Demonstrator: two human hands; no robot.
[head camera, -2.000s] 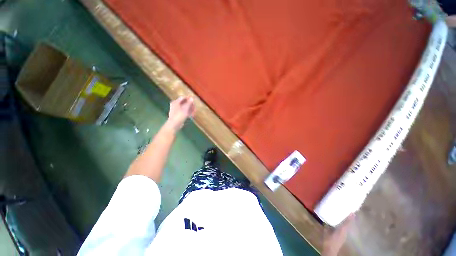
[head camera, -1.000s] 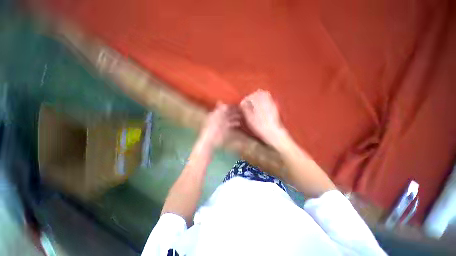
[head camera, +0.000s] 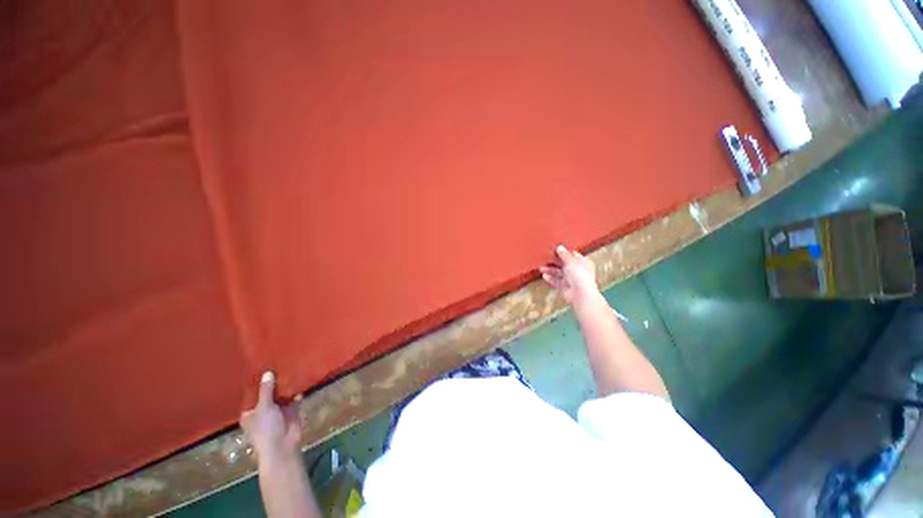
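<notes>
Rust-orange fabric (head camera: 435, 172) lies over the table, with a long fold running down its left part to the near edge. My left hand (head camera: 271, 420) is at the near edge by that fold, thumb on top of the cloth and fingers at the edge, pinching it. My right hand (head camera: 573, 275) is at the same edge further right, thumb on top and fingers at the edge, pinching the cloth. A darker layered edge shows between my hands. The fingers' undersides are hidden.
A metal clamp-like plate (head camera: 741, 160) sits on the fabric's right corner. A white printed tube (head camera: 754, 76) lies along the right end, with a wider white roll (head camera: 872, 46) beyond. The worn table rim (head camera: 455, 339) runs before me. An open cardboard box (head camera: 842, 253) stands on the green floor.
My view has turned, so the box shows at right. My hands, close together one second ago, are now wide apart along the fabric edge. The cloth near the clamp looks smoother.
</notes>
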